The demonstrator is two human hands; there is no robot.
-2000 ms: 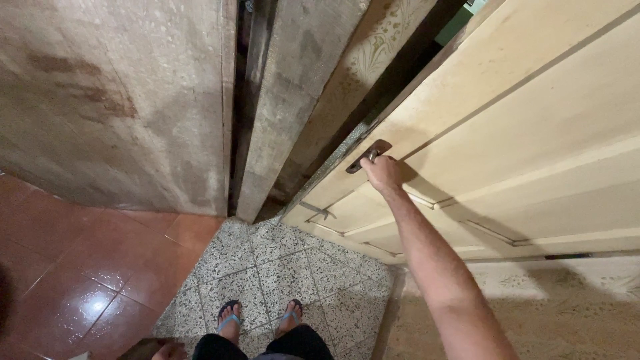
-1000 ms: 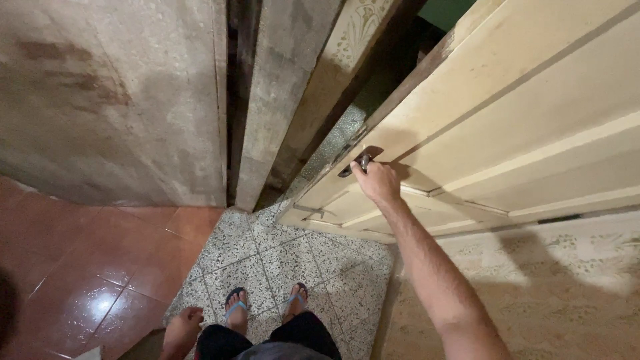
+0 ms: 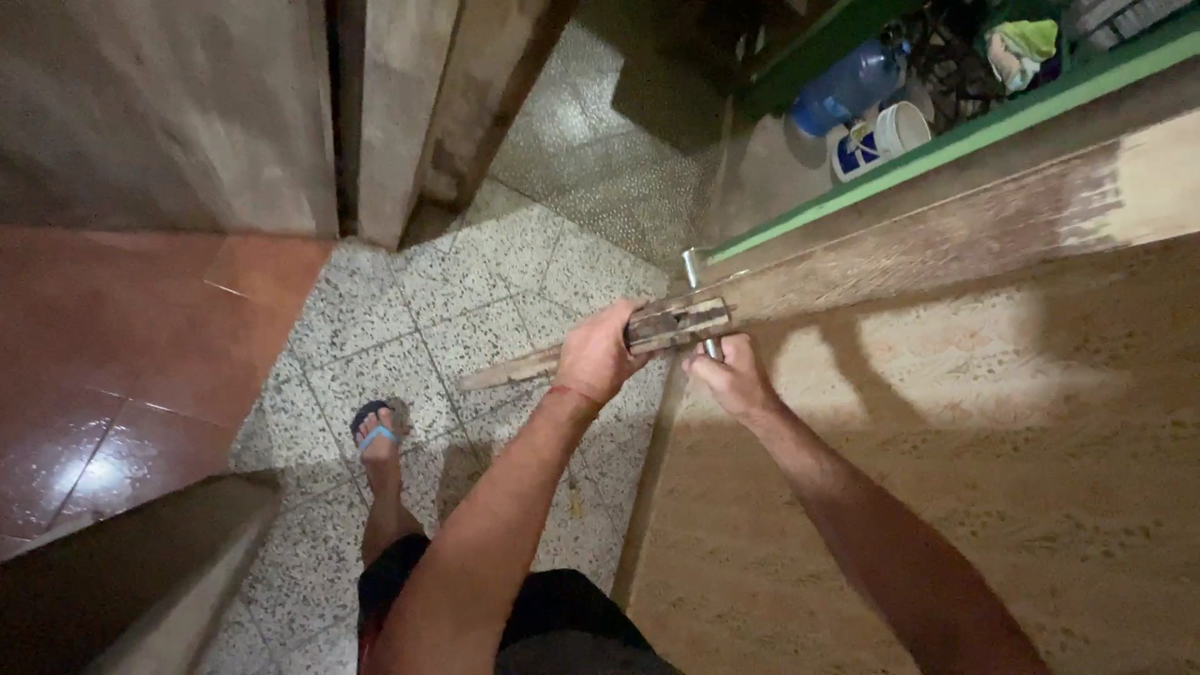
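A wooden door (image 3: 506,367) stands swung open and is seen nearly along its worn, narrow edge. My left hand (image 3: 595,352) wraps around this door, just left of a dark, worn section of its edge. On the near side my right hand (image 3: 736,377) grips a metal door handle (image 3: 714,350). A second metal handle (image 3: 691,267) sticks out on the far side. My fingers partly hide the near handle.
Speckled floor tiles (image 3: 487,328) lie below, with red tiles (image 3: 141,356) at left. A patterned wall (image 3: 919,487) runs along the right. Past a green frame (image 3: 937,139) are a blue water jug (image 3: 848,84) and a white bucket (image 3: 902,129).
The door has swung open, showing the space beyond it. My left hand, low in the view one second ago, has come up onto the door. My right hand stays at the handle.
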